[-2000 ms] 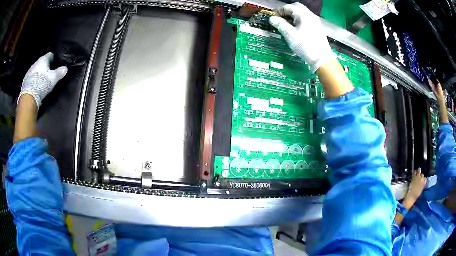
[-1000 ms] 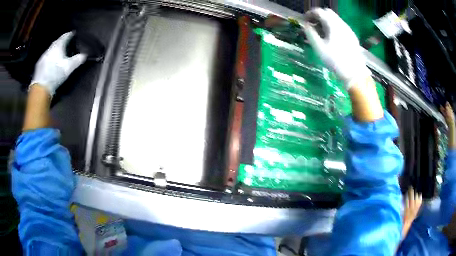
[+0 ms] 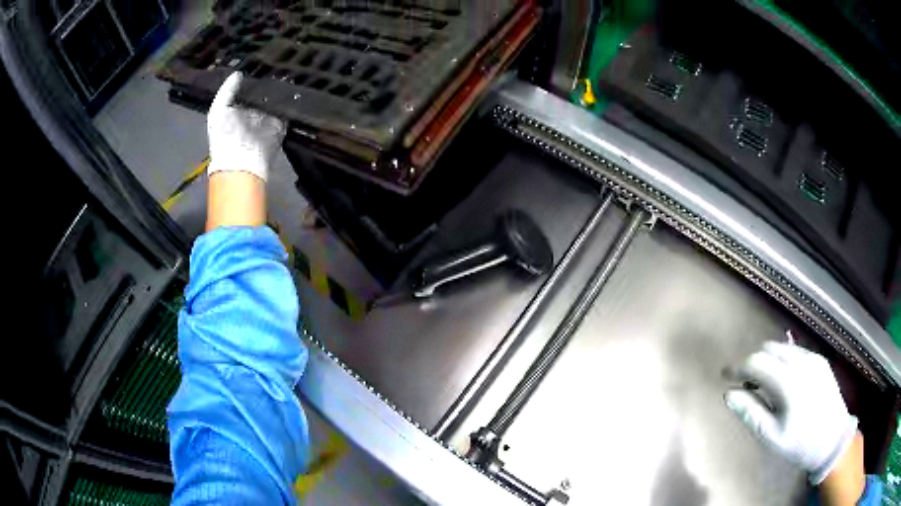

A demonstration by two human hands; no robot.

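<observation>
A stack of black pallets (image 3: 331, 74) with many cut-outs and red-brown edge bars is at the top left. My left hand (image 3: 242, 133), in a white glove, grips the near left edge of the top of the stack, thumb on top and fingers hidden below. A dark handheld scanner (image 3: 484, 259) lies on the grey metal conveyor bed, its handle toward the stack. My right hand (image 3: 785, 400), also in a white glove, is over the bed at the lower right with fingers curled. A small dark spot shows by its fingertips; whether it is a held item is unclear.
A silver rail with chain (image 3: 692, 178) curves along the far side; a near rail (image 3: 366, 420) runs below. Two metal crossbars (image 3: 568, 321) span the bed. A black tray (image 3: 756, 124) lies behind the far rail. Racked green board edges (image 3: 138, 380) are at the lower left. Yellow-black tape marks the floor.
The view has swung left to the pallet stack. My left hand has left the dark item and taken hold of a pallet edge. My right hand has left the green board, now out of view.
</observation>
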